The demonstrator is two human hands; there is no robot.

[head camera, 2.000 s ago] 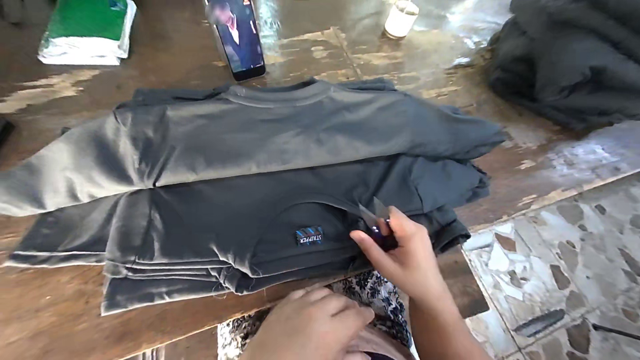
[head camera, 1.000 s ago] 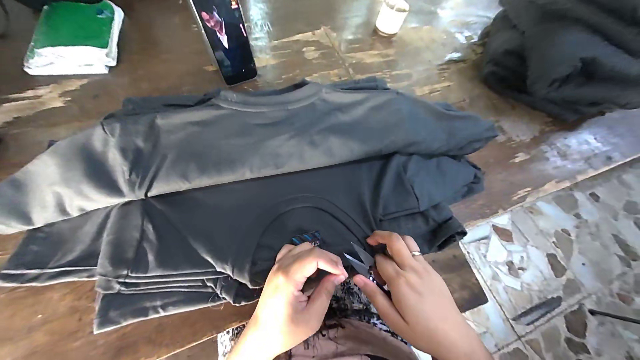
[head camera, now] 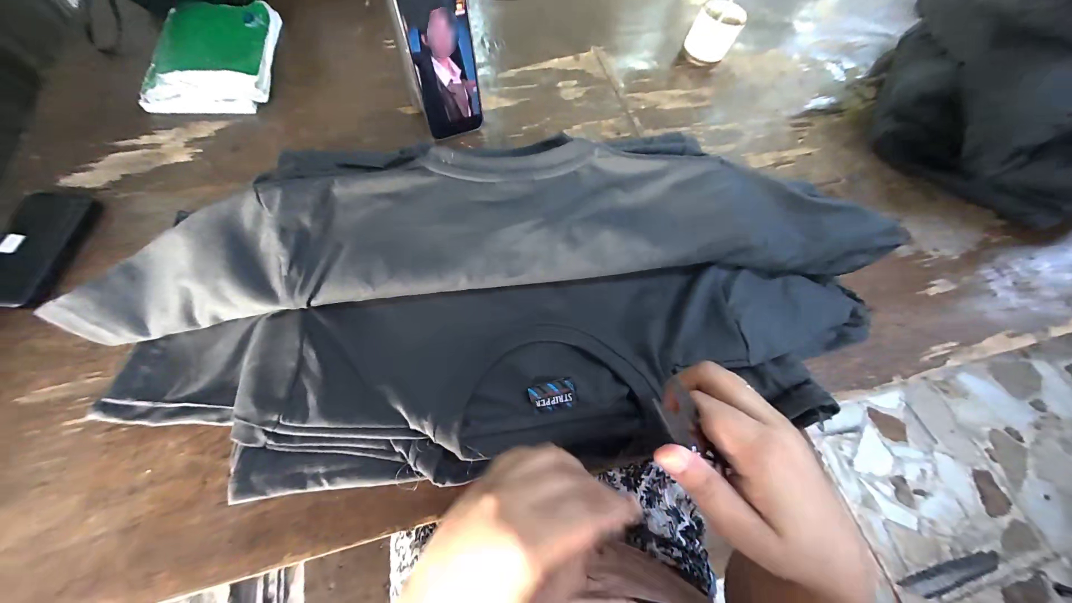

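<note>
Dark grey T-shirts (head camera: 502, 226) lie stacked on a worn wooden table, with the round neckline of one facing me and a woven neck label (head camera: 552, 394) showing inside it. My right hand (head camera: 745, 469) is at the right side of that neckline, its fingers curled around a small metal cutting tool (head camera: 682, 410), probably thread snips, mostly hidden by the fingers. Blurred by motion, my left hand (head camera: 536, 519) is just below the neckline near the table's front edge; whether anything is in its fingers cannot be told.
Behind the shirts a phone (head camera: 452, 75) stands with its screen lit. A green and white packet (head camera: 209, 59) is at the back left, a black case-like object (head camera: 42, 247) at the left. A small white container (head camera: 714, 32) and a dark fabric heap (head camera: 980, 109) are at the back right.
My left hand has moved down off the neck label, which it partly covered a second ago. The black object at the left has come into fuller view.
</note>
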